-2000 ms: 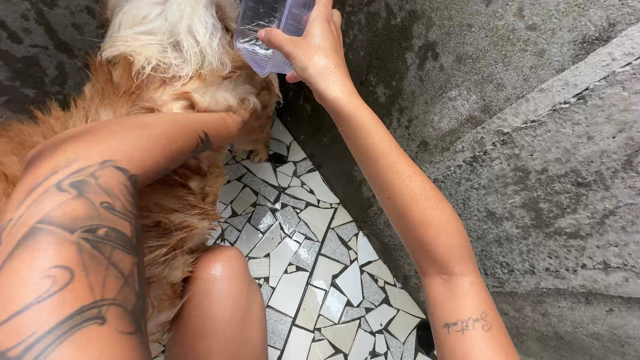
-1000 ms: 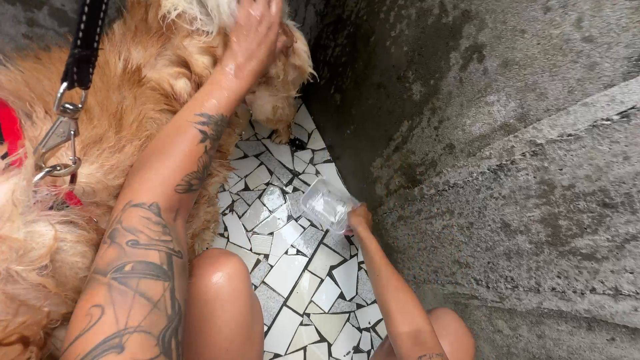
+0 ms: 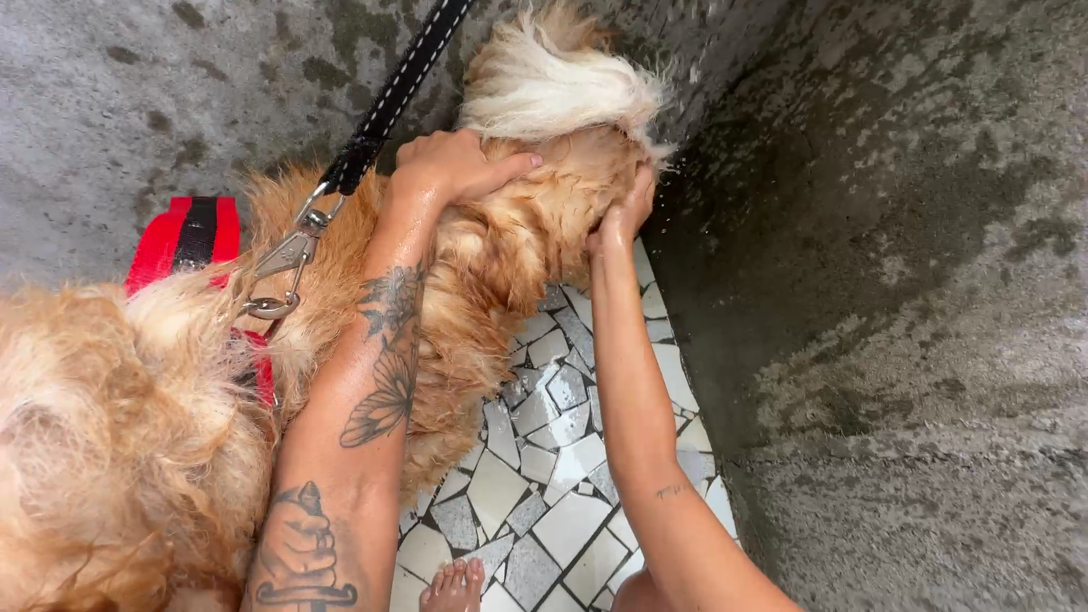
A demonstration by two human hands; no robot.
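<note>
A long-haired golden dog (image 3: 484,246) with wet fur stands along the left and top middle. Over its back lies my left hand (image 3: 463,166), thumb spread on the fur near the pale tail end. My right hand (image 3: 627,204) is cupped against the right side of the same end, its fingers partly hidden by fur. The dog wears a red and black harness (image 3: 157,246). A metal snap hook (image 3: 289,255) joins it to a black leash (image 3: 395,98) with white stitching, which runs up past my left wrist.
Wet concrete walls rise behind the dog (image 3: 93,110) and on the right (image 3: 875,280). Below is a floor of broken white and grey tile pieces (image 3: 544,476). My bare foot (image 3: 452,586) is at the bottom edge.
My right hand, which held a clear plastic container low over the floor, is now on the dog without it. The container is no longer in view. The view has shifted.
</note>
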